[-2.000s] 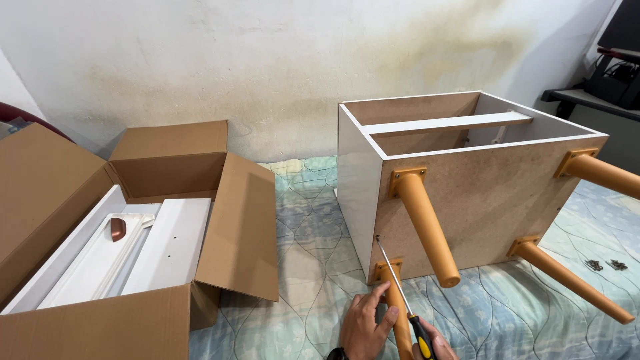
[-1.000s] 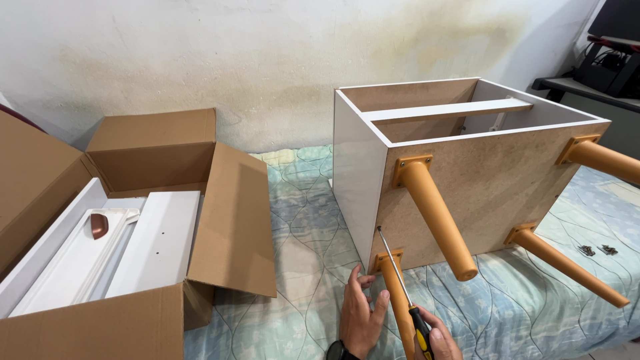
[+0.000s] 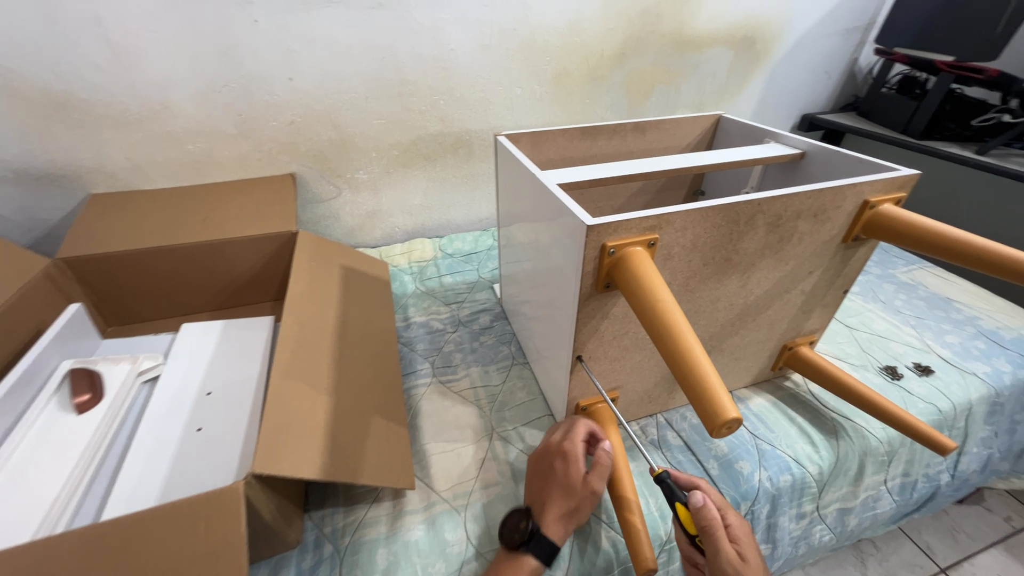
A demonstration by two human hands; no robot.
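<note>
My right hand (image 3: 716, 524) grips a screwdriver (image 3: 670, 496) by its black and yellow handle. Its long shaft slants up to a screw hole (image 3: 580, 359) near the left edge of the cabinet's brown base panel (image 3: 744, 304). Beside the near orange leg (image 3: 628, 496) is my left hand (image 3: 568, 472), fingers curled, wearing a dark watch; whether it touches the leg is hard to tell. The white cabinet (image 3: 538, 264) lies tipped with its base facing me. Other orange legs (image 3: 680, 344) are screwed on through square plates.
An open cardboard box (image 3: 336, 368) at the left holds white panels (image 3: 192, 400) and a copper-coloured handle (image 3: 86, 390). Small piles of screws (image 3: 920, 369) lie on the patterned bedding (image 3: 448, 384). A dark desk (image 3: 960, 160) with equipment stands behind at the right.
My left hand has curled its fingers, which were more extended a second ago. The screwdriver stays in my right hand with its tip at the same spot.
</note>
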